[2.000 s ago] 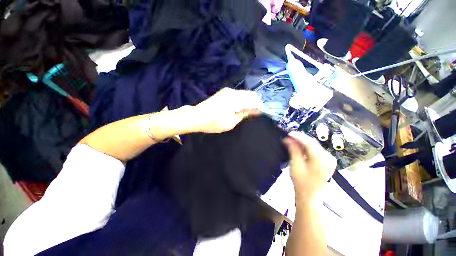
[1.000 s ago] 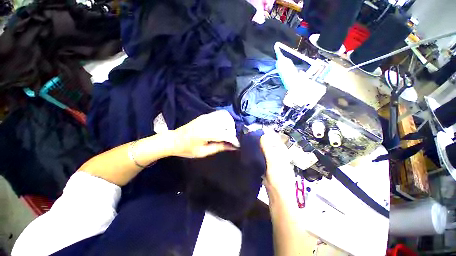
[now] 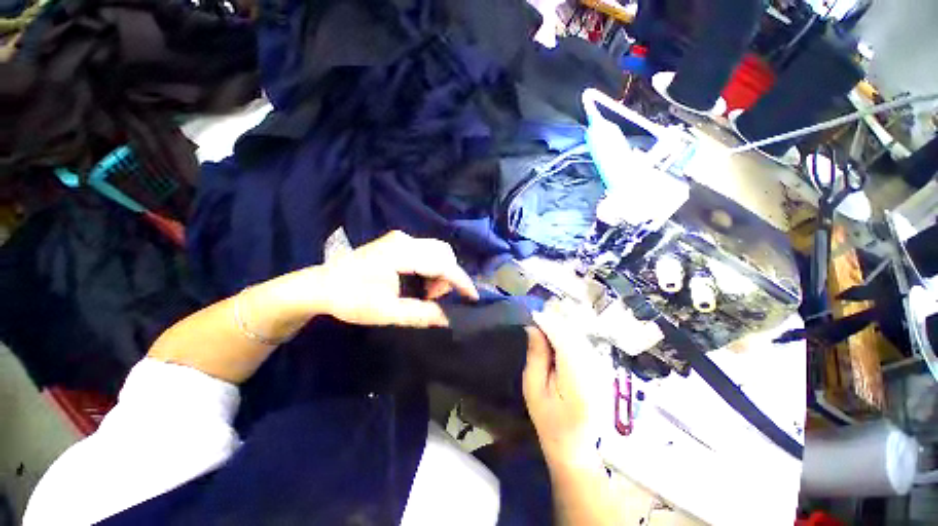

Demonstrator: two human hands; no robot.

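A dark navy garment piece [image 3: 463,360] hangs between my hands, its edge just left of the sewing machine [image 3: 720,277]. My left hand [image 3: 396,283] is at the cloth's left part, thumb and fingers curled on its upper edge. My right hand [image 3: 561,385] grips the cloth's right end, close to the presser foot area. A black strip [image 3: 720,385] runs from the machine down across the white table [image 3: 720,483]. Red thread snips [image 3: 623,401] lie on the table below the machine, beside a thin grey metal tool [image 3: 683,429].
Navy cloth [image 3: 339,154] is heaped behind my hands. Brown-black cloth [image 3: 123,82] and a teal and red basket [image 3: 134,180] are at the left. Scissors [image 3: 825,195] lie at the right by a wood strip [image 3: 854,308]. A white cylinder [image 3: 864,457] stands at lower right.
Both hands have come down and left from the machine with the cloth. The snips, hidden two seconds ago, show now. My left thumb and fingers are spread wider than one second ago.
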